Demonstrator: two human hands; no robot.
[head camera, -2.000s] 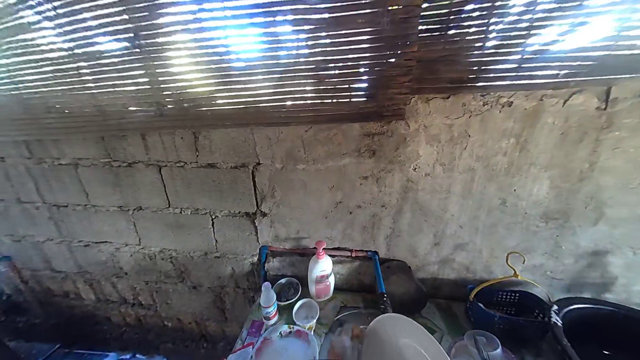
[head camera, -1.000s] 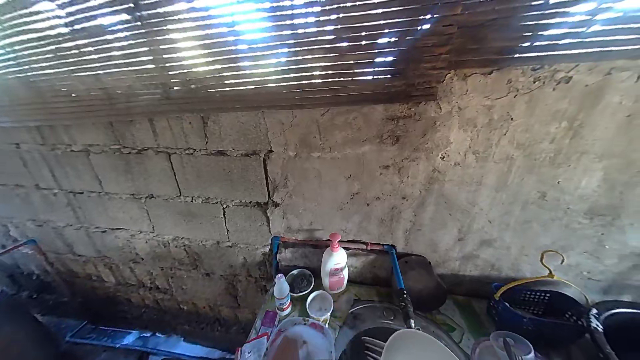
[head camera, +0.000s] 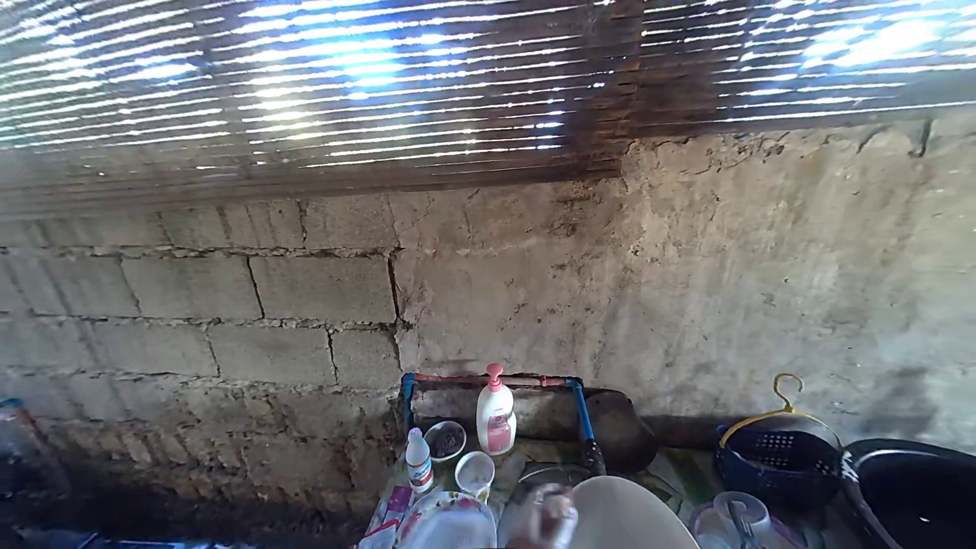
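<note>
A blurred hand, seemingly my left hand (head camera: 553, 515), shows at the bottom edge, close to the left side of a large cream-coloured dish (head camera: 629, 515). Blur hides its fingers and whether it grips anything. My right hand is not in view. Behind the dish lies a round metal lid or pan (head camera: 553, 474), partly covered. To the left are a white basin with a floral rim (head camera: 450, 522), a small white cup (head camera: 474, 473) and a dark-filled bowl (head camera: 445, 441). A white pump bottle with a pink top (head camera: 496, 419) and a smaller white squeeze bottle (head camera: 418, 461) stand upright.
Blue and reddish pipe (head camera: 583, 412) runs along the block wall (head camera: 320, 286). A dark pan or board (head camera: 621, 431) leans there. At right are a blue perforated basket (head camera: 781, 465) with a yellow hanger (head camera: 785, 404), clear plastic containers (head camera: 740, 515) and a black basin (head camera: 915, 496). Slatted screening hangs above.
The cream dish shows more of its surface than one second ago, and the fork-like utensil seen beside it then is no longer visible. The view has shifted slightly.
</note>
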